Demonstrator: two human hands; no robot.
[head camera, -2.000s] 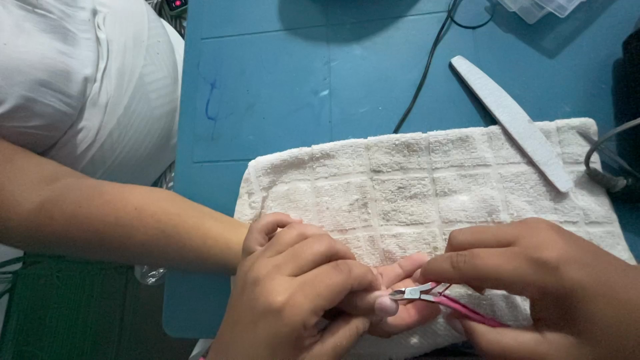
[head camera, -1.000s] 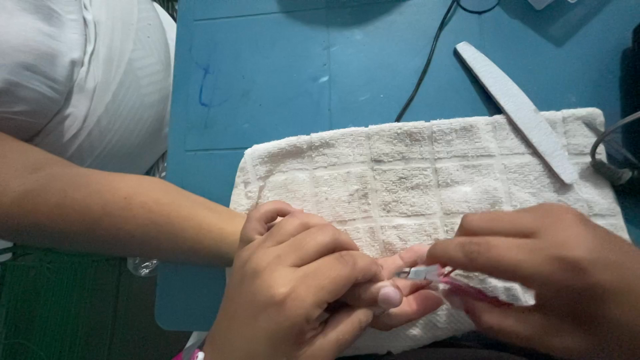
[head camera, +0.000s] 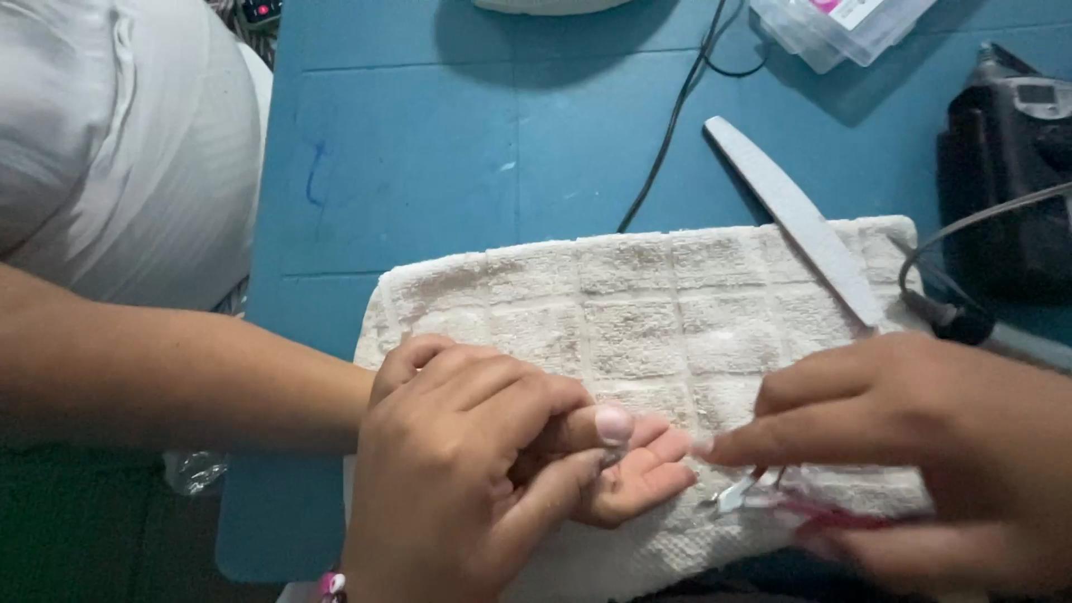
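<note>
My left hand (head camera: 469, 452) is wrapped round the fingers of another person's hand (head camera: 636, 481), whose palm faces up over a white terry towel (head camera: 628, 310). The person's bare forearm (head camera: 193, 377) comes in from the left. In my right hand (head camera: 904, 444) is a pair of cuticle nippers (head camera: 804, 507) with pink handles and metal jaws, blurred, pointing left just right of the person's fingertips. My right index fingertip is close to those fingertips; whether it touches them I cannot tell. A grey nail file (head camera: 791, 218) lies partly on the towel's far right part.
The blue table (head camera: 402, 151) bears a black electric device (head camera: 1005, 176) at right, with a cable and a pen-like handpiece (head camera: 963, 322). A clear plastic box (head camera: 846, 29) and a black cord (head camera: 670, 134) lie at the far side. The person in white clothing (head camera: 159, 151) is at left.
My right hand has drawn the nippers away to the right from the person's fingers, where their jaws were two seconds ago. My left hand keeps its hold.
</note>
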